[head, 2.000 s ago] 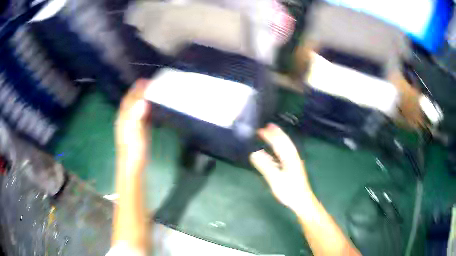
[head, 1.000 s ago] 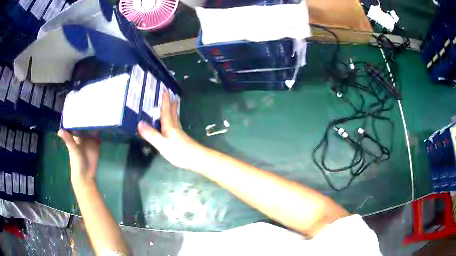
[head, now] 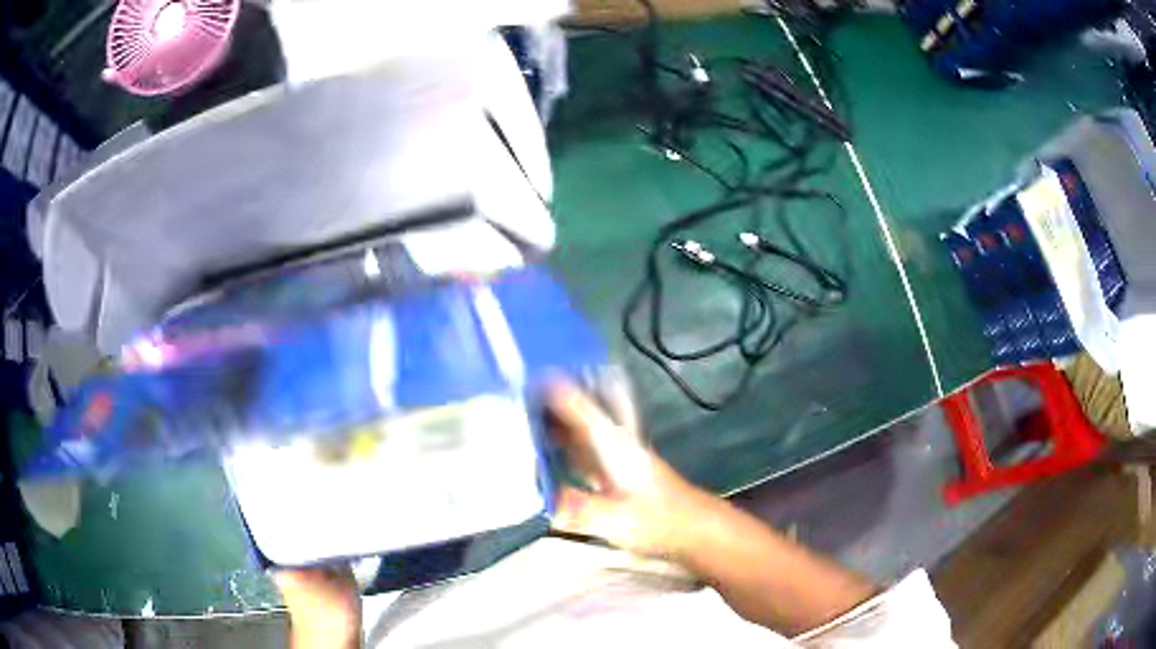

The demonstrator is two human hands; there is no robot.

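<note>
A blue printed retail box [head: 431,349], blurred, is held close in front of my body. Its near side shows a white face [head: 393,488] with a small yellowish mark. Large grey-white flaps [head: 342,165] stand open behind it. My right hand [head: 609,469] grips the box's right side, with the thumb and fingers against it. My left hand [head: 320,606] is under the box's lower left edge. Its fingers are mostly hidden by the box.
Tangled black cables [head: 748,285] with small metal plugs lie on the green bench [head: 609,418]. A pink fan [head: 171,38] is at the upper left. More blue boxes [head: 1014,273] and a red stool [head: 1027,431] are at the right. Stacked boxes [head: 25,140] line the left edge.
The view has swung right. The box has come closer to my body and turned, so its white face points towards me. Both hands remain on it. The red stool and right-hand boxes show more fully.
</note>
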